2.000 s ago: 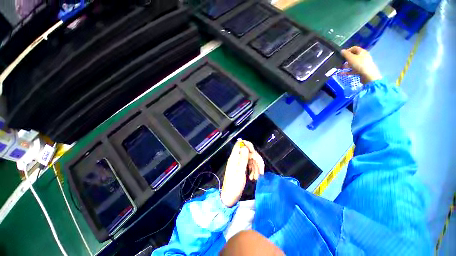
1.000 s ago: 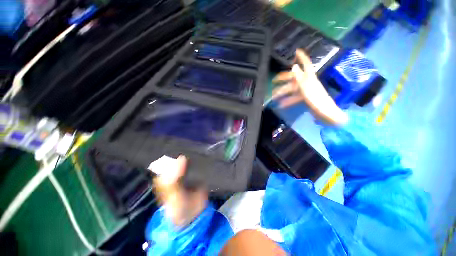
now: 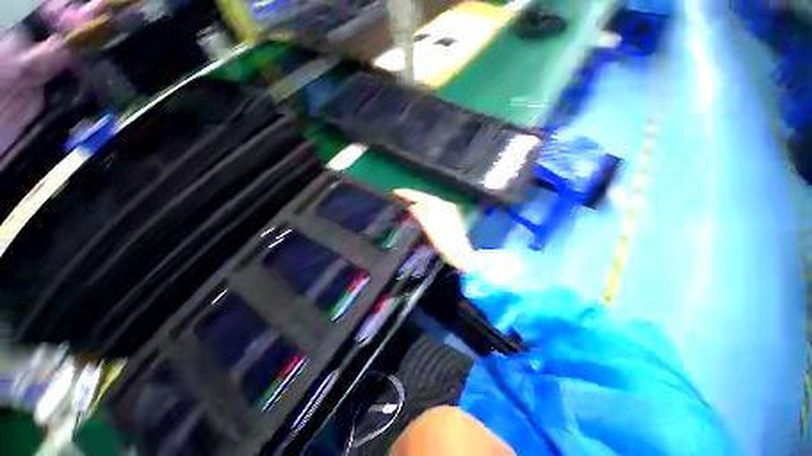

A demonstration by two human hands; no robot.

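A black phone tray [image 3: 240,285] lies slanted in front of me, over another tray whose phones show along its near edge. Its slots hold dark smartphones [image 3: 307,267] with red and green strips at their near ends. My right hand [image 3: 441,227] is at the tray's far right end, its fingers on the corner; blur hides the thumb. My left hand is not in view, and the tray's near left end is blurred and cut off by the bottom edge. A thin white looped wire [image 3: 401,392] hangs near my lap.
Stacked black trays [image 3: 160,214] stand behind the working tray. A neighbouring tray [image 3: 418,125] lies across the green bench at the back right. A blue stool [image 3: 579,174] stands beyond it on the blue floor. White blocks and cables [image 3: 62,383] are at the left.
The upper tray has swung into line with the tray beneath it. My right hand has moved from the air onto its far right end. My left hand has left the picture, and the view has shifted.
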